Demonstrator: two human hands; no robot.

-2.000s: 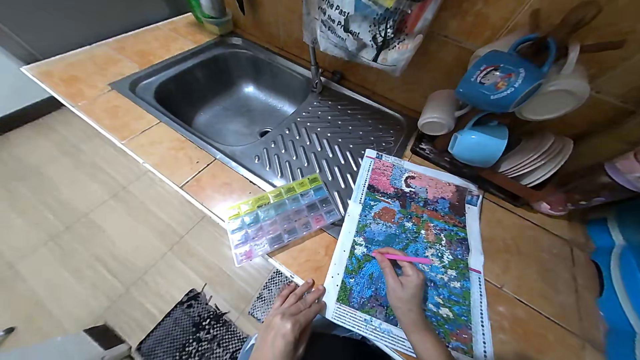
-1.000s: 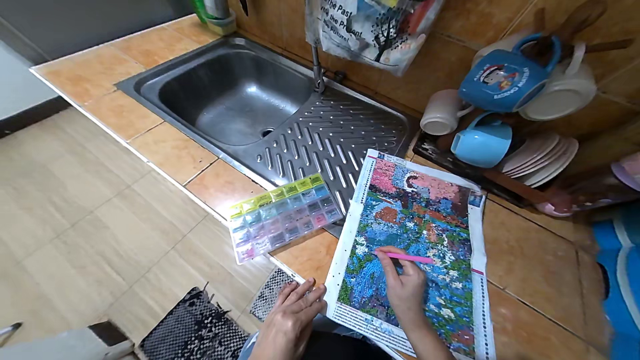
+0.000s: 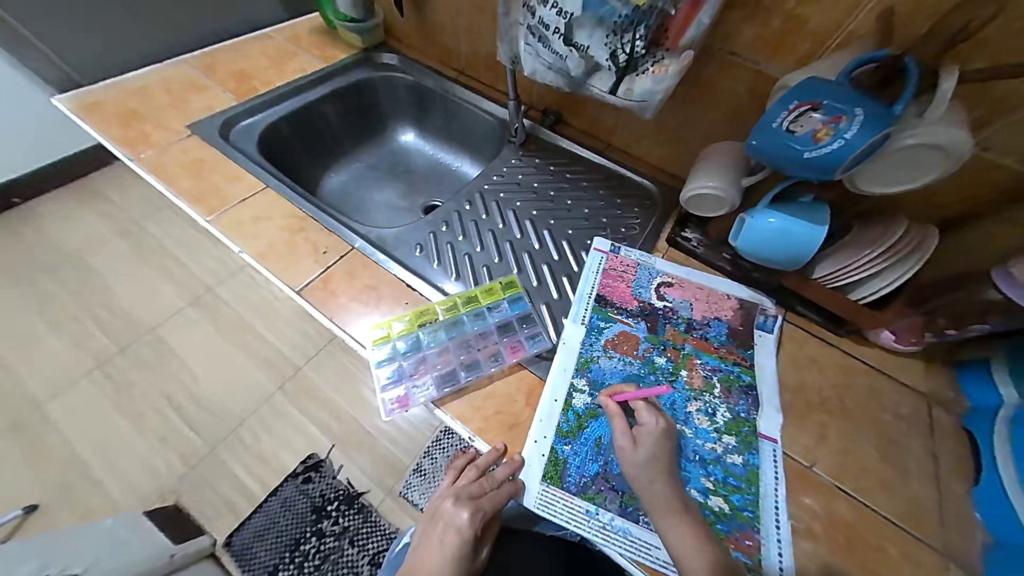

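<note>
My right hand [image 3: 644, 440] pinches a pink pen-shaped applicator [image 3: 642, 394] between thumb and fingers, its tip end hidden at the fingertips, over the left middle of a diamond painting canvas [image 3: 696, 344]. The canvas shows blue, green, white and pink areas inside a white margin. Nothing shows in my left hand [image 3: 472, 500]; it lies palm down with fingers a little apart, fingertips at the canvas's lower left edge. Left of the canvas, a clear compartment box [image 3: 456, 344] with a yellow-lidded row lies partly on the counter edge and partly on the sink's drainboard.
A steel sink [image 3: 376, 152] with ribbed drainboard [image 3: 528, 216] lies beyond the box. At right, a rack [image 3: 800, 300] holds mugs, with a blue mug [image 3: 832, 128] above, and stacked plates [image 3: 880, 256]. A plastic bag [image 3: 600, 48] hangs behind the faucet [image 3: 515, 112]. Dark mats [image 3: 308, 520] lie on the floor.
</note>
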